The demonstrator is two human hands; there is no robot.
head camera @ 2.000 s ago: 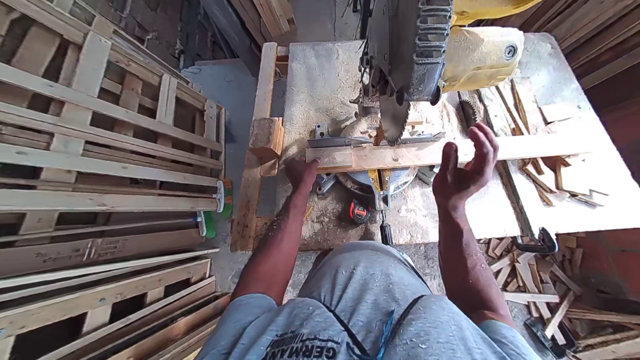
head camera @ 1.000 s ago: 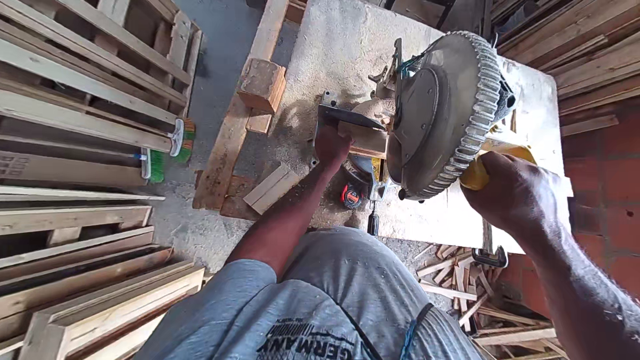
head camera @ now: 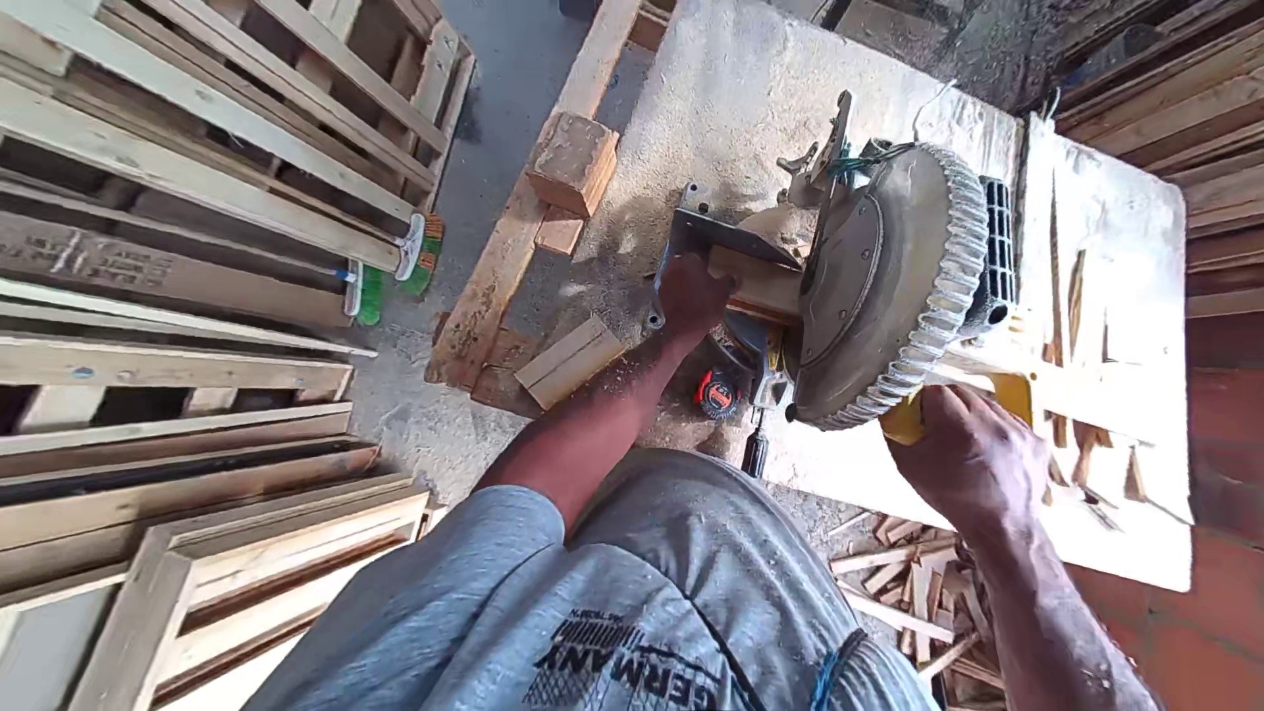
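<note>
A miter saw (head camera: 879,286) stands on the sawdust-covered worktable (head camera: 790,59), its head lowered over a wooden board (head camera: 755,281). My right hand (head camera: 973,454) is closed round the saw's yellow handle (head camera: 904,420). My left hand (head camera: 694,294) grips the board's left end against the metal fence (head camera: 736,237); its fingertips are partly hidden. The guard and housing hide the blade and the cut. A red and black tape measure (head camera: 717,393) lies just in front of the saw base, right of my left forearm. A short wood offcut (head camera: 570,361) lies left of that forearm.
A wooden block (head camera: 575,163) sits on a timber rail at the table's left edge. Pallets and frames (head camera: 286,395) stack up at left, with green-bristled brushes (head camera: 420,257) beside them. Scrap strips (head camera: 918,592) heap below the table. More boards (head camera: 1185,148) are stacked at right.
My right hand, open above the board two seconds ago, is now on the saw handle, and the saw head is lower. A short offcut now lies on the left. The view has shifted.
</note>
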